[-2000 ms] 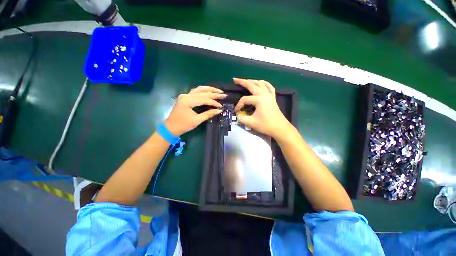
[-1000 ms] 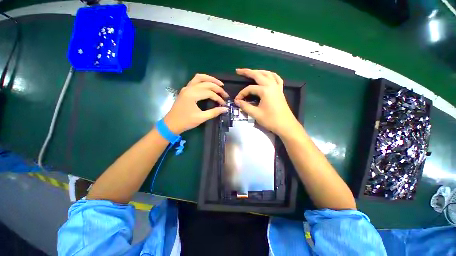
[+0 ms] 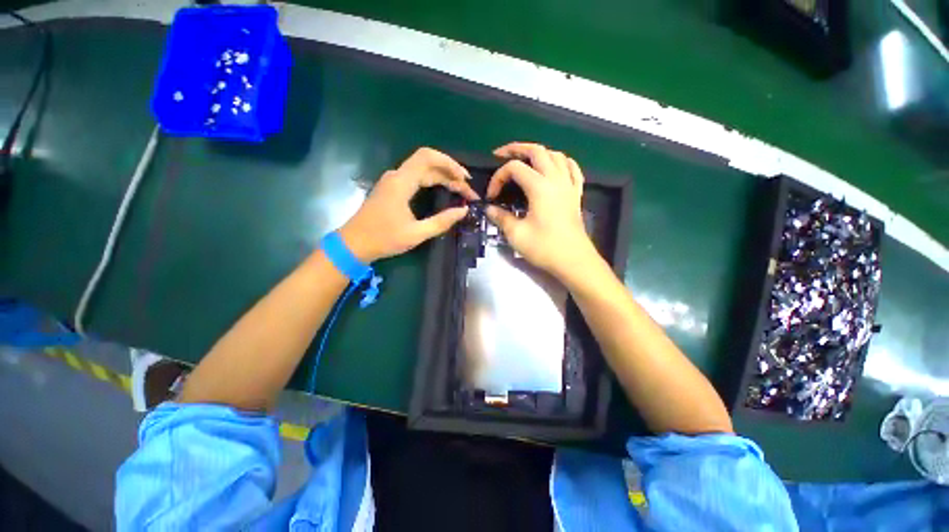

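An opened tablet unit (image 3: 514, 327) with a large silver-white plate lies in a black carrier tray (image 3: 614, 239) in front of me. My left hand (image 3: 406, 208) is at the unit's top end, thumb and index fingertips close together. My right hand (image 3: 541, 203) is beside it, its thumb and index fingertips nearly meeting the left ones over the small board area (image 3: 489, 234). Whatever is between the fingertips is too small and hidden to tell. A blue wrist strap (image 3: 348, 258) is on my left wrist.
A blue parts bin (image 3: 221, 73) with small white-silver pieces is at the upper left. A black parts tray (image 3: 817, 307) heaped with shiny pieces is at the right. A white edge rail (image 3: 499, 60) borders the green belt, where part of another black tray (image 3: 796, 31) shows. A small fan (image 3: 921, 436) is lower right.
Both hands stay at the unit's top end; their fingertips have drawn closer together and slightly upward. The view has shifted a little. A dark tray has come back into view on the belt.
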